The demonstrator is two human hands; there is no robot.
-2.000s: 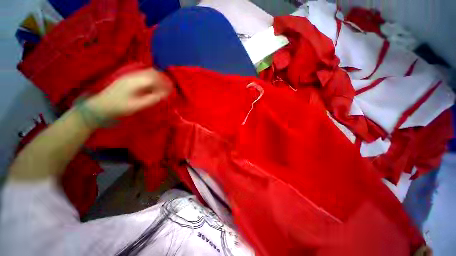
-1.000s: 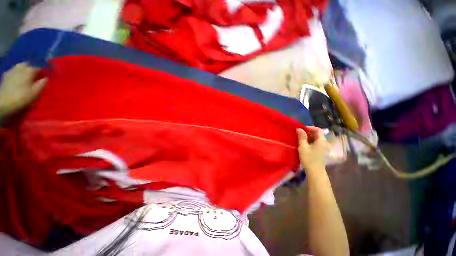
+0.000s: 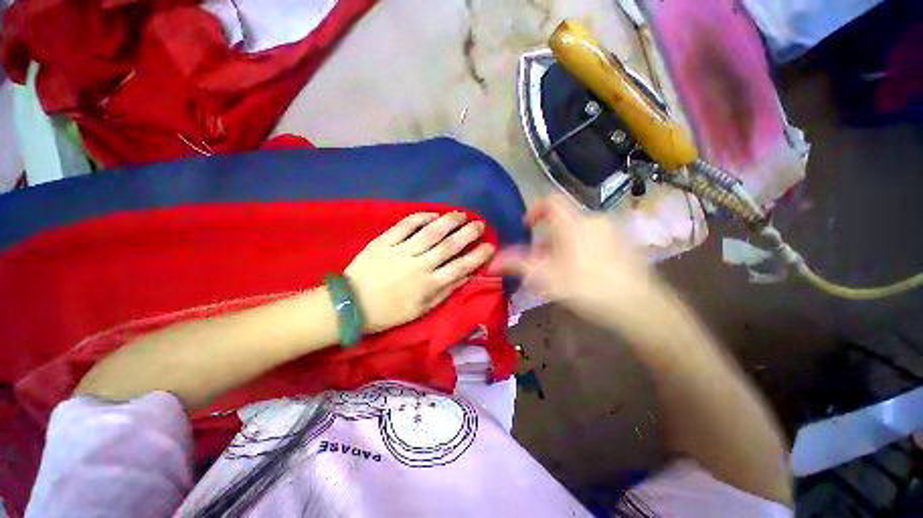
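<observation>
A red garment (image 3: pixel 233 253) lies over the blue padded board (image 3: pixel 405 172), with a pale stitch line along it. My left hand (image 3: pixel 410 273), with a green bangle at the wrist, lies flat on the garment near the board's rounded right end, fingers apart. My right hand (image 3: pixel 567 253) is blurred, just right of the board's end and below the iron; I cannot tell whether its fingers touch the cloth. The steam iron (image 3: pixel 587 132), with a silver edge, black top and yellow-orange handle, stands beyond my right hand, and no hand is on it.
A crumpled red and white garment pile (image 3: pixel 182 81) lies at the back left on the stained beige table cover (image 3: pixel 415 81). A pink pad (image 3: pixel 719 81) with a dark scorched centre is right of the iron. The iron's hose (image 3: pixel 840 291) runs off right above the dark floor (image 3: pixel 810 354).
The view has shifted right. My left hand has moved from the garment's left part to its right end and lies flat. My right hand has let go of the garment's right edge.
</observation>
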